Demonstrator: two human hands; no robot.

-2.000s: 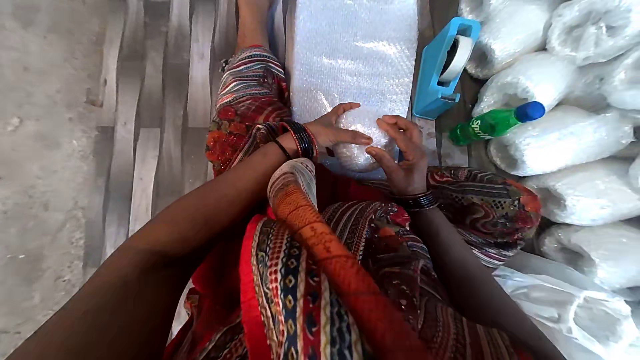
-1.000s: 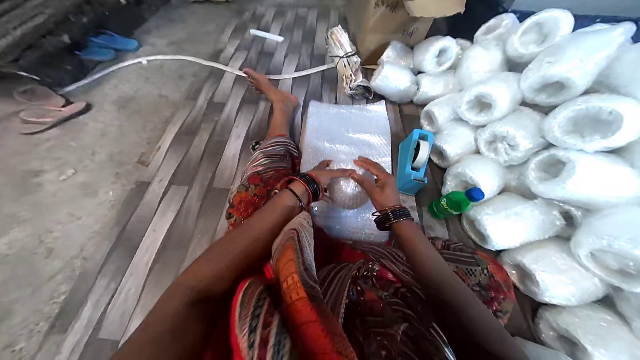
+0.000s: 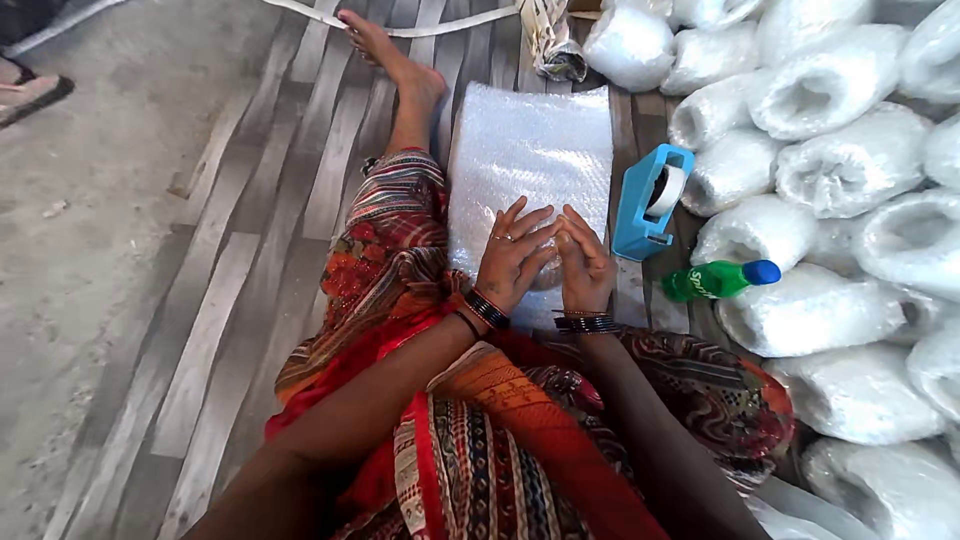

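Both hands are over the lower part of a flat stack of bubble wrap sheets (image 3: pixel 532 142) that lies in front of my lap. My left hand (image 3: pixel 517 255) has its fingers spread, a ring on one of them. Close beside it, my right hand (image 3: pixel 585 262) is bent, its fingertips near those of the left. A rounded, clear-wrapped object (image 3: pixel 547 274) shows partly between and beneath the hands; its outline is mostly hidden, and whether either hand grips it is unclear. To the right of the sheets stands a blue tape dispenser (image 3: pixel 634 225) with a roll of tape.
A green Sprite bottle (image 3: pixel 709 281) with a blue cap lies right of the dispenser. Many bubble-wrapped bundles (image 3: pixel 847 165) are piled along the right side. A white strip (image 3: pixel 450 28) crosses the patterned floor mat (image 3: pixel 214 300) beyond my outstretched foot. Sandals (image 3: pixel 30 97) rest at the upper left.
The fingers, curved around the rounded wrapped object before, are now raised and more spread on the left hand, with the fingertips of both hands closer together. The view has shifted.
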